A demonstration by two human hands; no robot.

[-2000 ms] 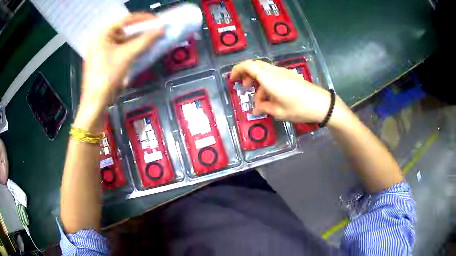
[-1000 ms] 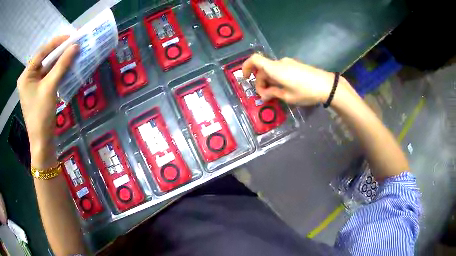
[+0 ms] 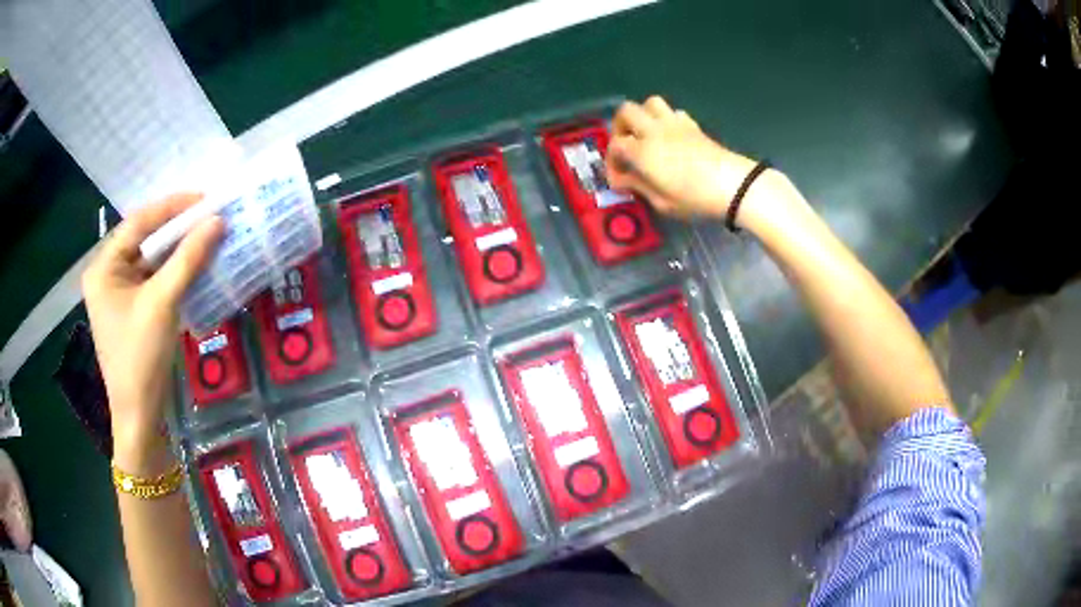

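Observation:
My left hand holds the folded end of a long white label sheet with bluish print, over the left part of a clear blister tray. The tray holds two rows of red device housings, each with a black ring and a pale area. My right hand is at the far-right red housing of the back row, fingers bunched at its pale area. Whether a label is between the fingertips is hidden. The sheet partly covers the back-left housings.
The tray lies on a dark green bench. A white strip curves behind it. A dark phone-like object lies at left, partly hidden by my left arm. Part of another person's hand shows at the left edge. Grey floor is at lower right.
My right hand has moved from the front row's right-end housing to the back row's right-end housing. My left hand still holds the sheet. The camera view has shifted, showing more bench behind the tray.

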